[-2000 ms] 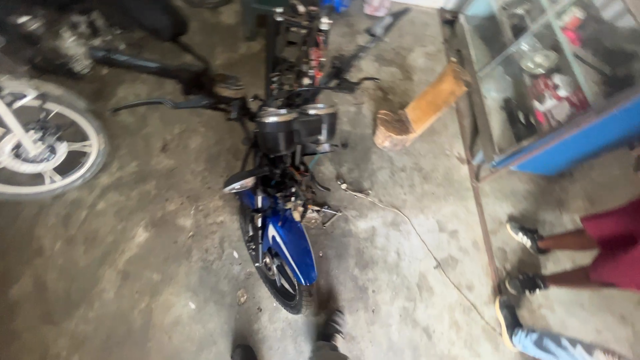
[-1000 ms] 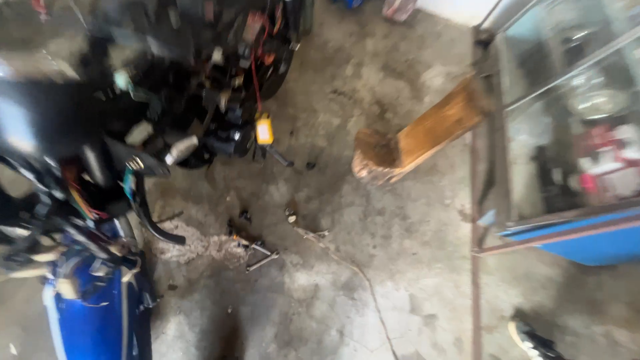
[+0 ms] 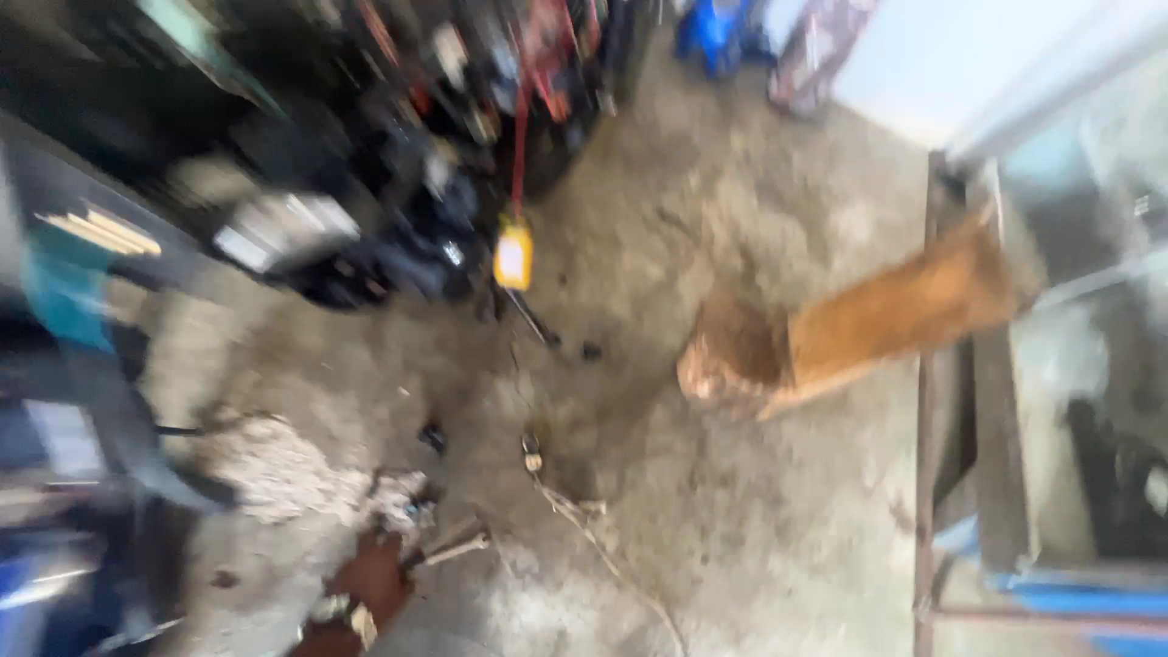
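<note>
My left hand (image 3: 376, 577), with a band or watch at the wrist, reaches in at the lower left, low over the concrete floor. Its fingers are at a small cluster of tools or parts (image 3: 401, 502), blurred. A metal wrench (image 3: 456, 549) lies just right of the fingers; whether the hand touches it cannot be told. My right hand is out of view. A pale cord (image 3: 620, 570) with a small connector (image 3: 532, 453) lies to the right. A yellow device (image 3: 514, 253) sits at the end of a red lead, beside the dark motorcycle parts (image 3: 401, 219).
A wooden block seat (image 3: 894, 306) stands at the right, near a glass cabinet with a metal frame (image 3: 926, 511). Motorcycle parts, with blue bodywork, fill the left edge. A small dark part (image 3: 591, 350) lies mid-floor. A blue object (image 3: 716, 36) stands at the top.
My left hand has come into view at the tools on the floor. The view has moved in closer to the floor, and the people's feet at the right have left it.
</note>
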